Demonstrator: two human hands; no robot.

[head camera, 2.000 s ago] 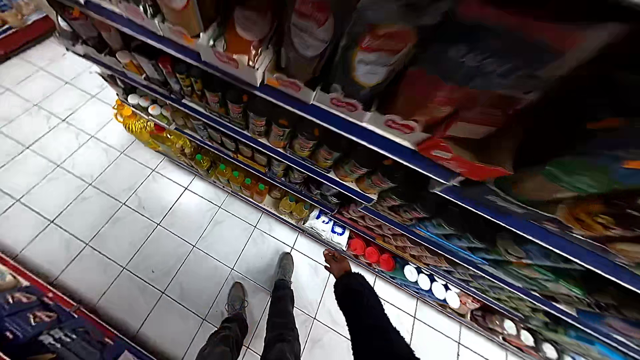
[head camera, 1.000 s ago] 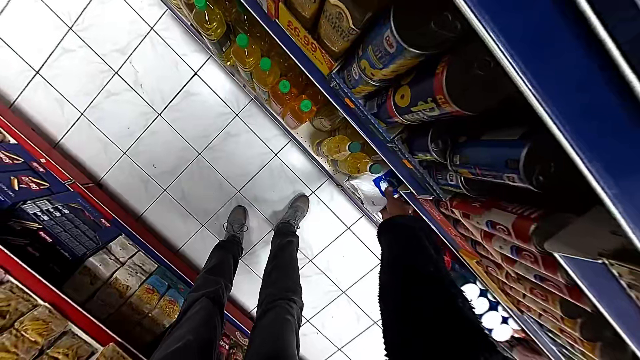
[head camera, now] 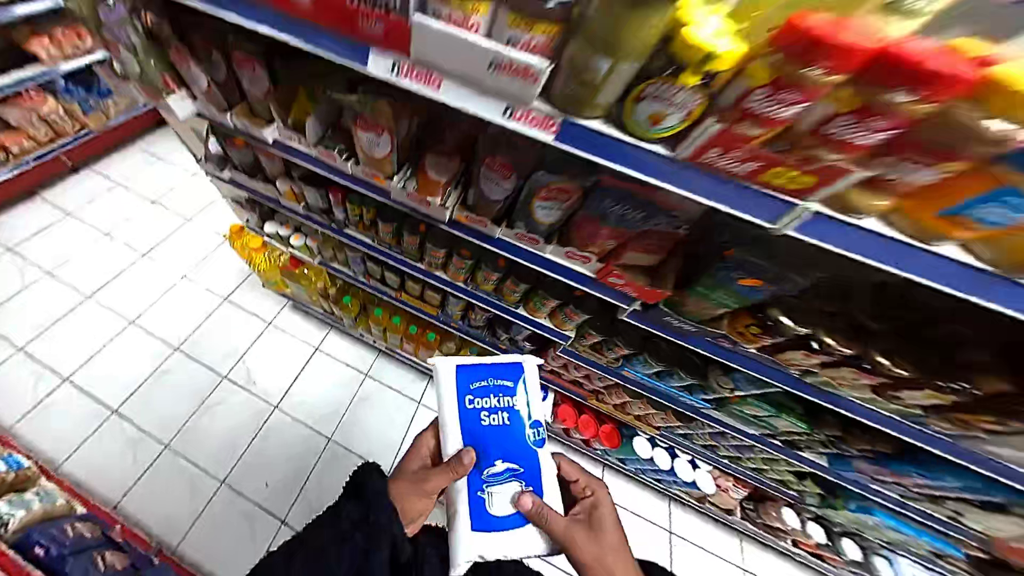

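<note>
A white and blue packet of cooking salt (head camera: 494, 436) is held upright in front of me, its printed face toward the camera. My left hand (head camera: 430, 478) grips its left edge, thumb on the front. On the right edge my right hand (head camera: 578, 512) holds it, with the thumb across the lower front near the printed pot. Dark fuzzy sleeves cover both wrists. Behind the packet is the lowest shelf, with red-capped containers (head camera: 588, 426) just to the right of it.
Long shelving with blue edges (head camera: 672, 168) runs diagonally, stocked with jars, pouches and cans. Yellow oil bottles (head camera: 300, 280) stand low at the left. White floor tiles (head camera: 200, 352) lie between it and a red-edged shelf of packets (head camera: 72, 528) at the lower left.
My right hand was reaching down at the bottom shelf, touching a white and blue packet. Now the salt packet is raised before me, and my left hand has come into view on it. The view has swung up.
</note>
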